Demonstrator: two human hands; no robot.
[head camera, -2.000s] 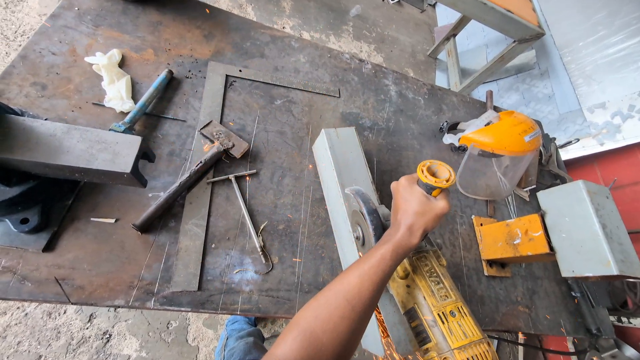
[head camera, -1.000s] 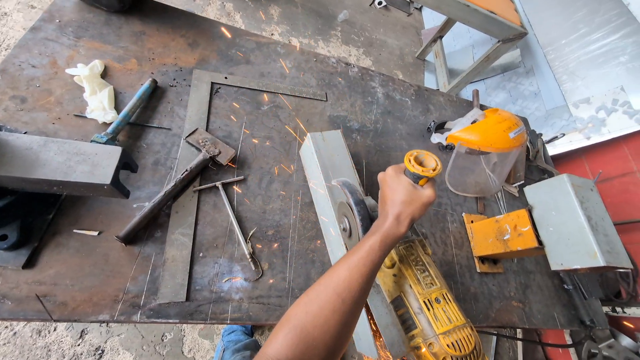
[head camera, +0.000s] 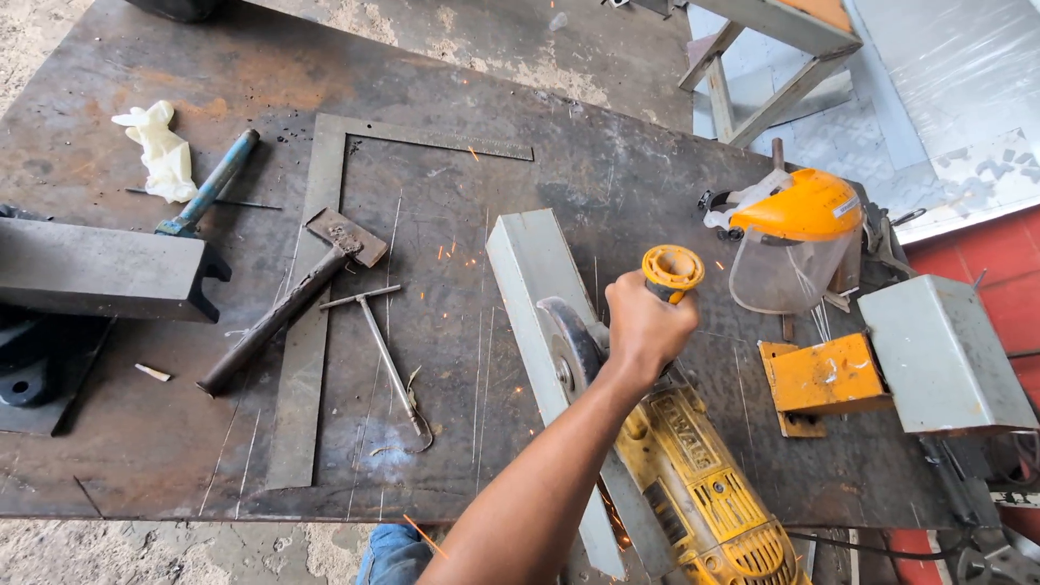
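My left hand (head camera: 650, 325) grips the side handle of a yellow DeWalt angle grinder (head camera: 703, 487). The grinder's guarded disc (head camera: 566, 345) is down at a grey steel box-section piece (head camera: 532, 268) lying on the steel table. Orange sparks fly over the table and glow low along the steel. My right hand is outside the frame, so its hold cannot be seen. Left of the steel lie a T-handled rod with a hooked end (head camera: 386, 357), a hammer (head camera: 280, 317) and a steel framing square (head camera: 309, 382).
A vise (head camera: 97, 268) with a blue handle stands at the left, near a crumpled pale glove (head camera: 162, 154). To the right are a face shield with an orange crown (head camera: 800, 207), an orange steel bracket (head camera: 829, 375) and a grey metal box (head camera: 942, 349). The steel table's near edge (head camera: 268, 518) runs below.
Sparks, hardly visible two seconds ago, spread widely over the table one second ago and are fewer now. My left hand has kept its grip on the side handle.
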